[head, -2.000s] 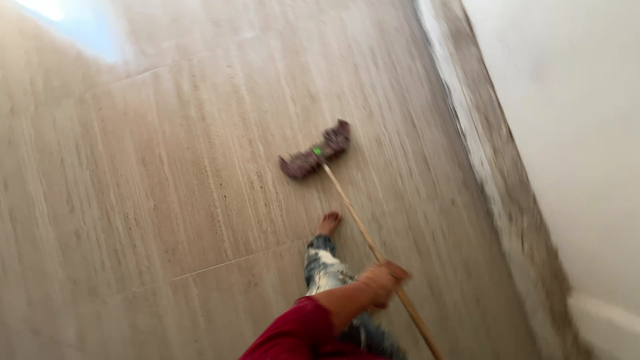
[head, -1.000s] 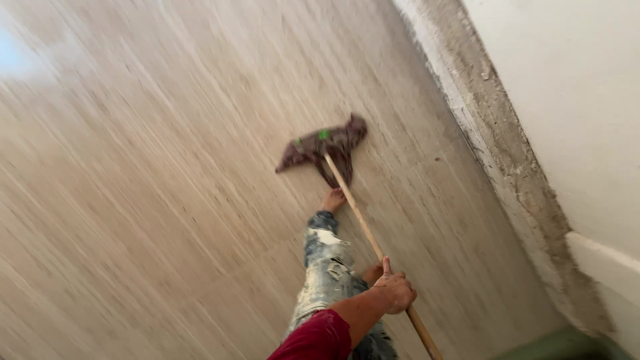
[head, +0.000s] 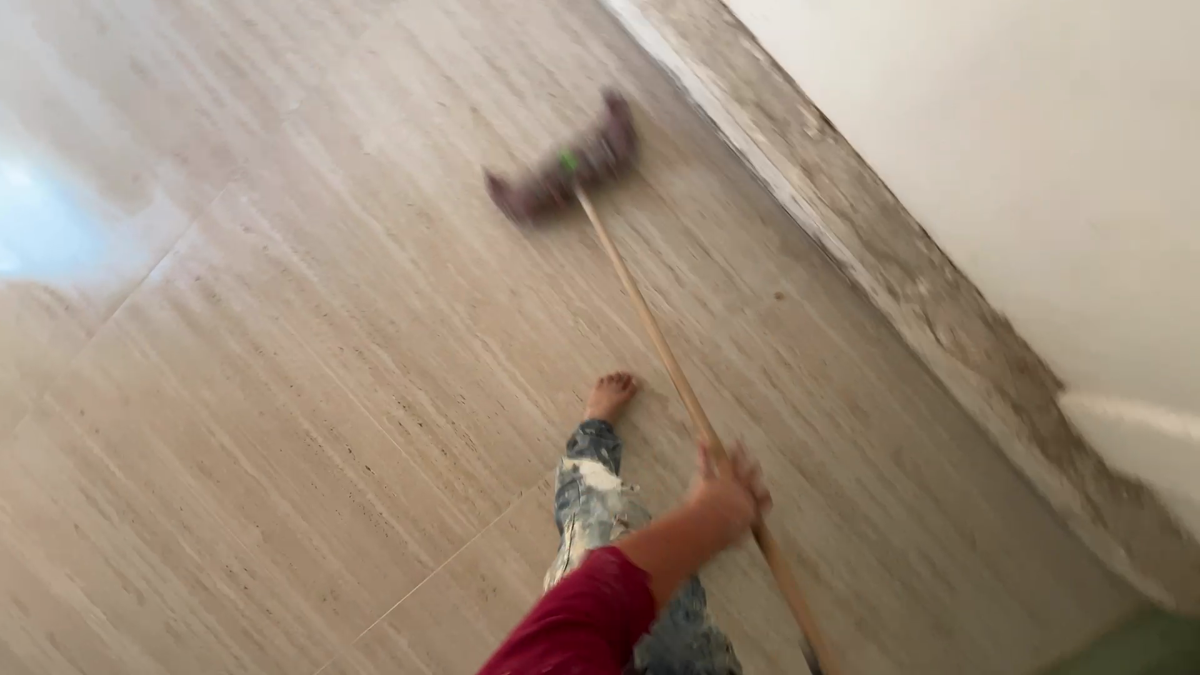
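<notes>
My left hand (head: 729, 487), below a dark red sleeve, is closed around the wooden handle (head: 661, 345) of a floor mop. From the hand, the handle slants up and left to the mop's head, draped in a dark purplish-brown cloth (head: 567, 178) with a green spot at its middle. Motion blurs the cloth, which lies on the beige, streaked floor tiles (head: 328, 375). Below the hand the handle runs out at the bottom edge, where a small dark part shows on it. My right hand is out of view.
A bare foot (head: 612, 396) and a paint-stained jeans leg are left of the handle. Along the right runs a rough, unfinished strip (head: 900, 262) at the base of a white wall (head: 1012, 141). Something green (head: 1139, 647) lies at the lower right corner. Light reflects off the floor at left.
The mop head was close to the foot one second ago and is now farther ahead of it. The cloth's ends have shifted shape. My left hand has stayed on the handle.
</notes>
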